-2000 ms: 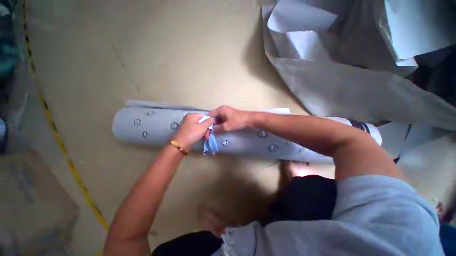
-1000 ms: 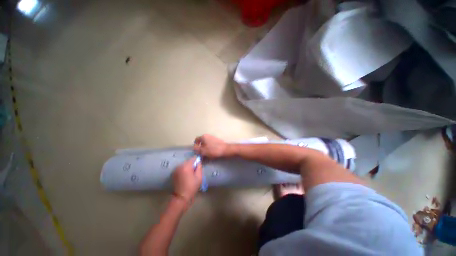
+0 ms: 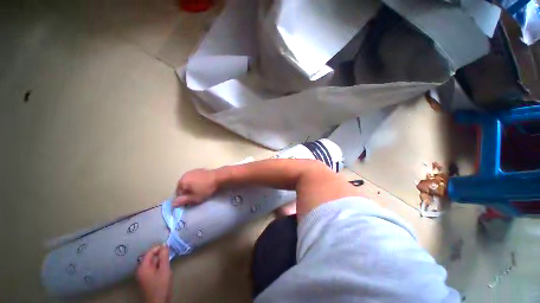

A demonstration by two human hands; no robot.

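Observation:
The fabric roll (image 3: 219, 216) lies slantwise on the floor, pale grey-white with dark ring outlines and dark bands near its upper right end. A light blue tie strip (image 3: 173, 220) lies around it, left of its middle, with loops or a knot on top. My right hand (image 3: 197, 187) pinches the strip at the roll's far side. My left hand (image 3: 155, 267) is at the strip's near end, fingertips together on it; its wrist is cut off by the bottom edge.
Large crumpled pale grey-white sheets (image 3: 355, 103) are heaped beyond the roll. A blue plastic stool (image 3: 488, 160) stands at the right, with brown scraps (image 3: 433, 186) beside it. A small dark bit (image 3: 27, 95) lies on the floor at the left. A red object (image 3: 196, 5) shows at the top edge.
The view has swung right, bringing in the blue stool. My hands have moved apart along the strip, which now shows loops between them. Earlier they were close together at the knot.

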